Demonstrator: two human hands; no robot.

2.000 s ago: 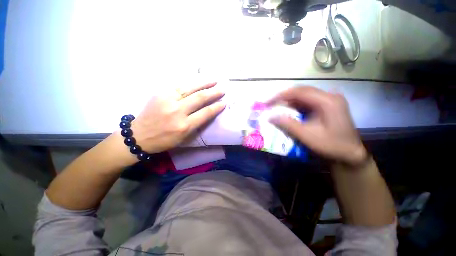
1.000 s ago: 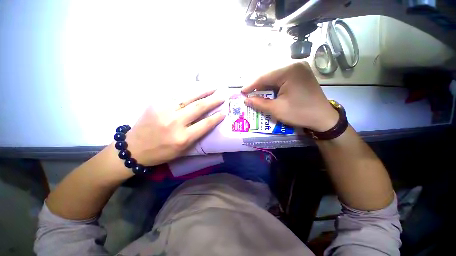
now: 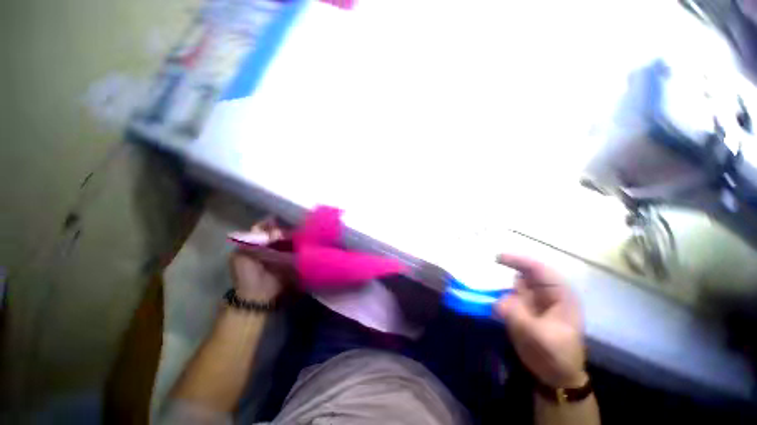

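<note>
The frame is blurred by motion. My left hand [image 3: 259, 270], with a dark bead bracelet, holds a magenta fabric piece [image 3: 336, 253] at the table's front edge. Its pale side [image 3: 373, 309] hangs over my lap. My right hand [image 3: 544, 319], with a watch, holds a white and blue card [image 3: 475, 299] between thumb and fingers at the table edge. The card's white part merges with the glare.
The sewing machine head [image 3: 656, 137] stands at the right, with scissors [image 3: 654, 241] beside it. The white table [image 3: 614, 307] has a blue strip [image 3: 264, 54] and printed sheet [image 3: 195, 70] at upper left. A magenta bit [image 3: 339, 3] shows at the top edge.
The view has swung left. My left hand has left the table top and now holds the magenta fabric raised from my lap. My right hand has drawn the card away towards the front edge.
</note>
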